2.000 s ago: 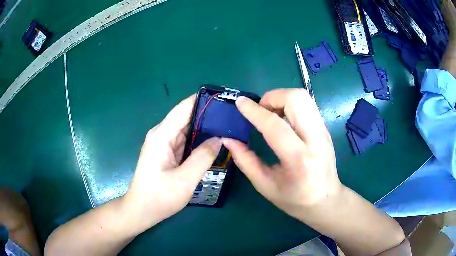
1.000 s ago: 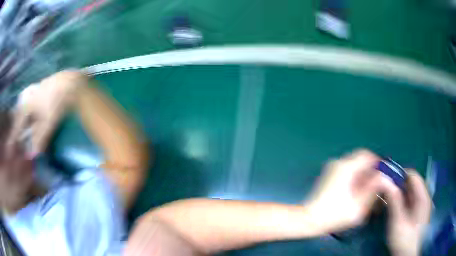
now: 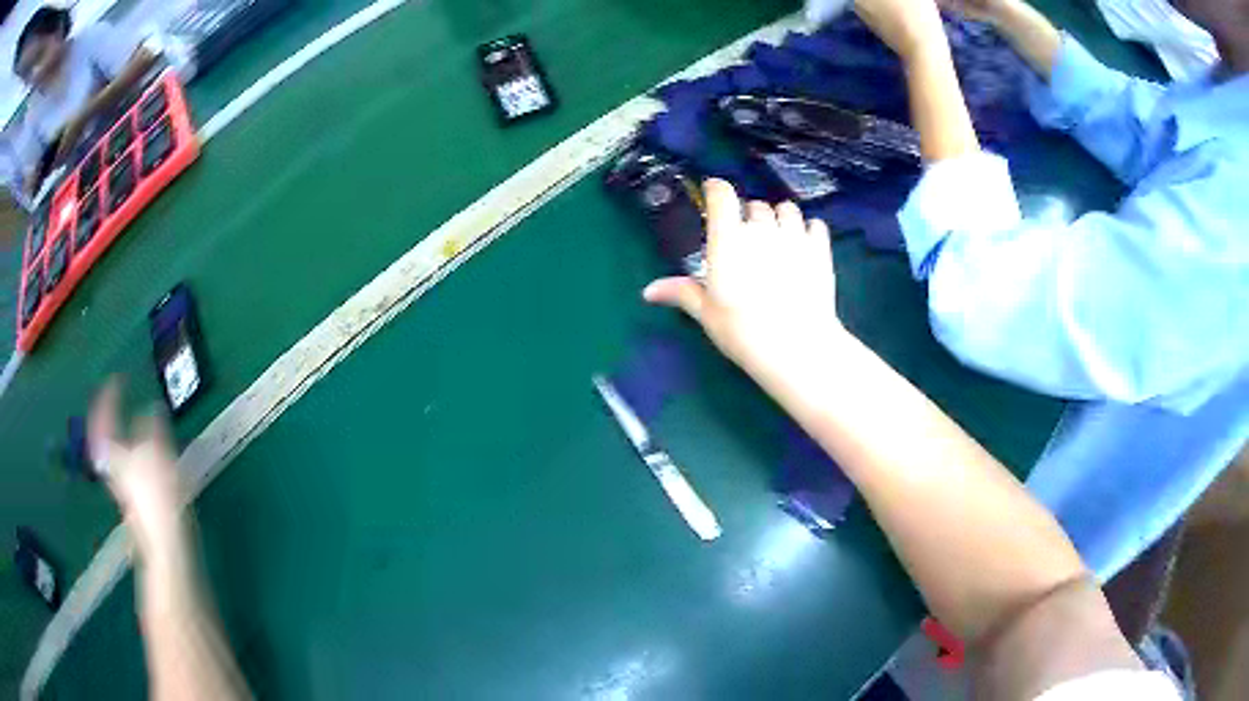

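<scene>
My right hand (image 3: pixel 774 281) reaches to a phone body (image 3: pixel 663 195) beside the pile, fingers at its right edge and thumb spread apart near its lower end; no closed grip shows. My left hand (image 3: pixel 134 459) is blurred at the far left, over the whitish rail. A small dark blue-black object (image 3: pixel 82 447) is at its fingertips; whether it is held cannot be told. Silvery tweezers or a pry tool (image 3: pixel 658 459) lie on the green surface. Dark blue cover plates (image 3: pixel 815 479) lie partly under my right forearm.
A pile of dark blue plates (image 3: pixel 856 75) with phones is at upper right, beside a person's light blue sleeves (image 3: pixel 1014 260). Beyond the curved rail (image 3: pixel 397 281) lie phones (image 3: pixel 516 80), (image 3: pixel 177 349), (image 3: pixel 37 567) and a red tray (image 3: pixel 103 199). Another person is at upper left.
The view has swung. My hands, earlier together on one phone with a blue plate in it, are now far apart: left at the rail, right at a phone by the pile.
</scene>
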